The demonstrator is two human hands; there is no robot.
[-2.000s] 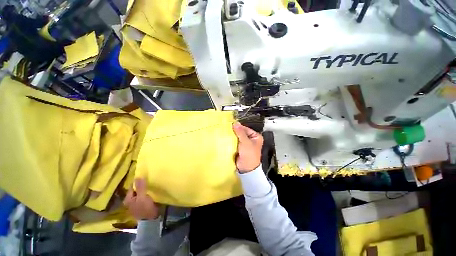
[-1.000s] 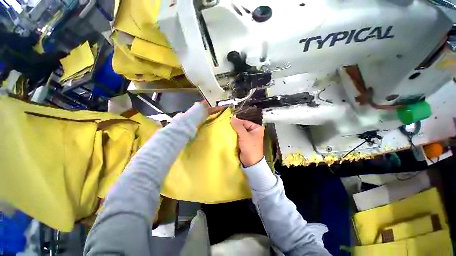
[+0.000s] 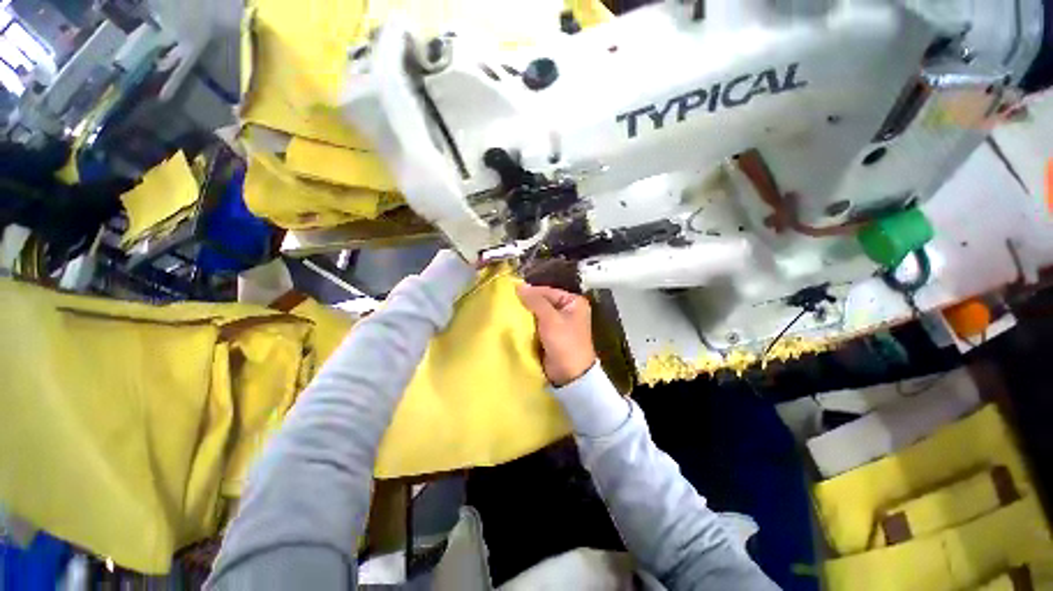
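A yellow panel [image 3: 473, 398] hangs below the needle area [image 3: 543, 237] of the white sewing machine [image 3: 704, 127] marked TYPICAL. Its upper edge is at the dark metal parts there. My right hand [image 3: 562, 333] pinches the panel's edge just below the needle area, thumb and fingers together. My left arm reaches across the panel to its far upper edge, left of the needle. The left hand is almost wholly hidden behind the sleeve and machine head, so its grip does not show. The pale cylinder arm [image 3: 664, 266] runs right from the needle area.
A draped yellow pile [image 3: 116, 404] lies at left, and a second yellow stack [image 3: 318, 173] stands above it. A green cylinder [image 3: 895, 239] is on the machine's right. The white table has a ragged yellow edge [image 3: 739, 356]. Yellow pieces with brown bands [image 3: 924, 520] lie lower right.
Since the oldest frame, my left hand has moved from the panel's lower left corner up to its far edge by the needle. The panel has turned and folded. The view has shifted somewhat.
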